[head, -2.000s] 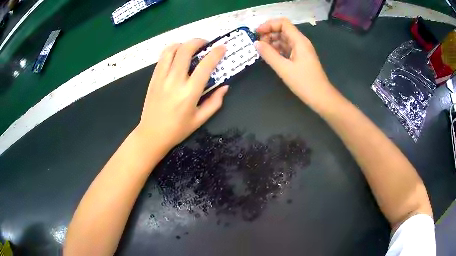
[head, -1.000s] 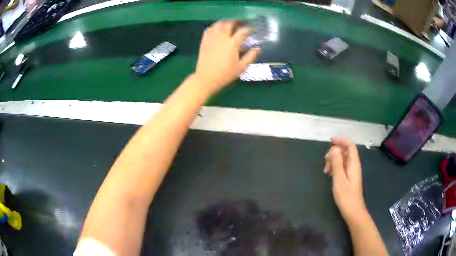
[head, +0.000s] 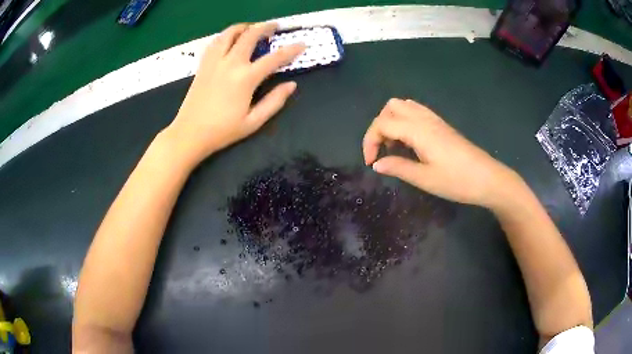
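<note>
A blue keypad circuit board with a white dotted face (head: 310, 50) lies across the worktop's far edge and the white strip. My left hand (head: 239, 83) holds its left end, with the index fingertip on the white face and the thumb apart from the board. My right hand (head: 409, 148) is pinched, thumb and index fingertips together, near the upper right side of the loose pile of tiny black parts (head: 305, 214). A tiny dark speck shows between these fingertips; its shape is too small to tell.
A dark phone (head: 532, 28) lies at the far right edge. A crinkled clear bag (head: 576, 148) and a red item (head: 621, 119) are at right. Another blue board (head: 134, 10) is on the green belt (head: 90, 52). A yellow clip (head: 19, 330) is at lower left.
My left hand has come back from the belt and now holds a board at the worktop's edge. My right hand now pinches near the pile. The view has tilted down.
</note>
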